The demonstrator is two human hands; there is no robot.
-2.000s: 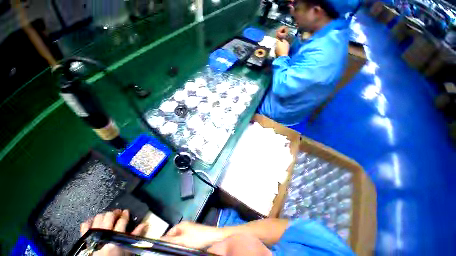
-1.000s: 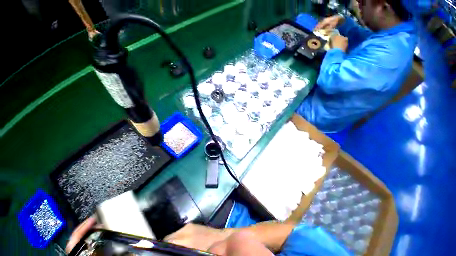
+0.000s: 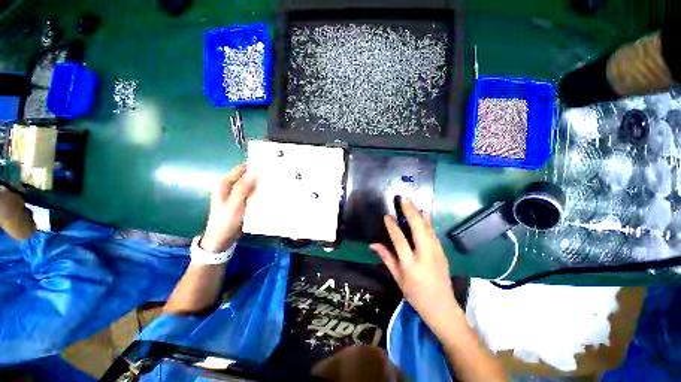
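The cream-white fixture block (image 3: 293,194) lies in front of me, with a few small dark recesses on top. A dark hinged plate (image 3: 366,186) lies flat against its right side. My left hand (image 3: 230,205) grips the block's left edge. My right hand (image 3: 418,261) is over the dark plate with its fingers apart and fingertips down on it. A small dark spot or part (image 3: 408,179) shows on the plate just above the fingertips. Another dark patch between the fingers is too small to name.
Behind the block is the black screw tray (image 3: 366,140), between the left blue bin (image 3: 237,66) and right blue bin (image 3: 511,123). Tweezers (image 3: 237,128) lie near the left bin. At right are a round black cup (image 3: 538,209), blister tray (image 3: 597,171) and screwdriver (image 3: 635,71). A person's arm (image 3: 45,261) shows at far left.
The view has swung from the right side to face the fixture. The block and dark plate now lie flat side by side. My right hand is now on the plate, my left at the block's left edge.
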